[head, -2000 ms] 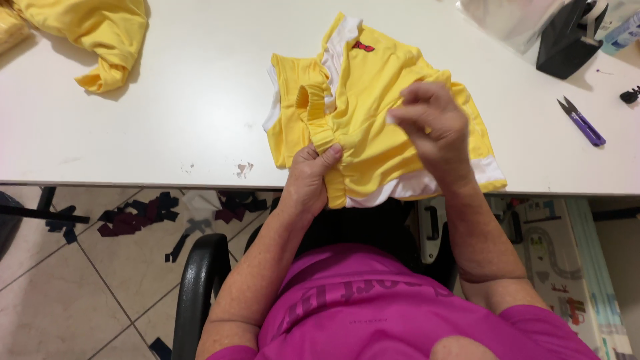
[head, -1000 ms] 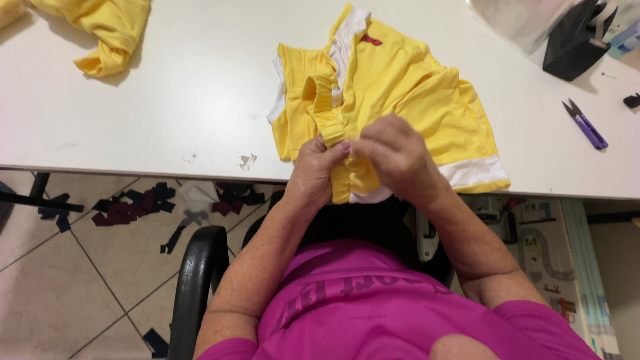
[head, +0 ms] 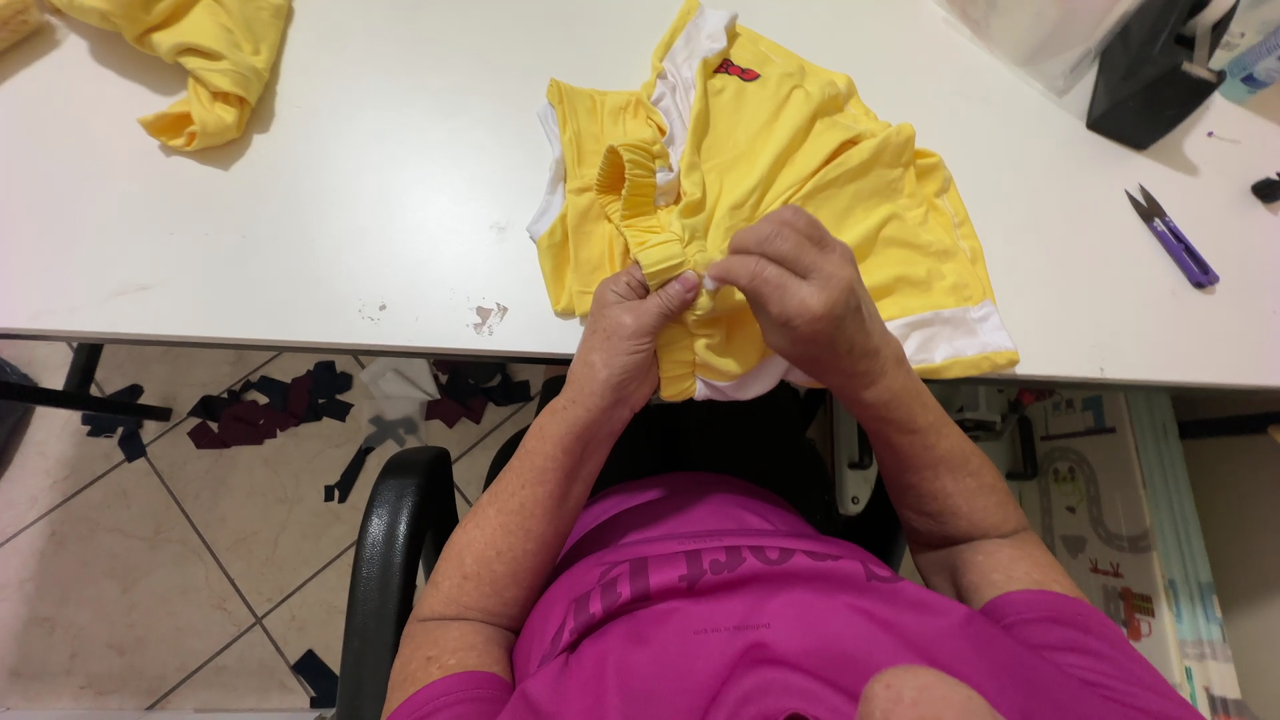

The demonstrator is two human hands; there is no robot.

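Observation:
A yellow fabric garment with white trim (head: 830,170) lies over the front edge of the white table, a small red bow motif (head: 737,70) near its top. Its gathered elastic waistband (head: 628,190) loops up at the left side. My left hand (head: 635,325) pinches the gathered band between thumb and fingers. Close beside that thumb, my right hand (head: 800,290) has its fingertips drawn together over the gathered fabric. A tiny whitish bit shows at those fingertips; whether they grip it or the cloth cannot be told.
Purple thread snips (head: 1172,237) lie on the table (head: 400,200) at the right, below a black tape dispenser (head: 1150,75). Another yellow garment (head: 215,60) is at the upper left. A black armrest (head: 395,580) stands at my left, with dark fabric scraps (head: 260,405) on the tiled floor.
My right hand was raised over the garment two seconds ago and has come down beside my left thumb. My left hand has kept its hold on the band.

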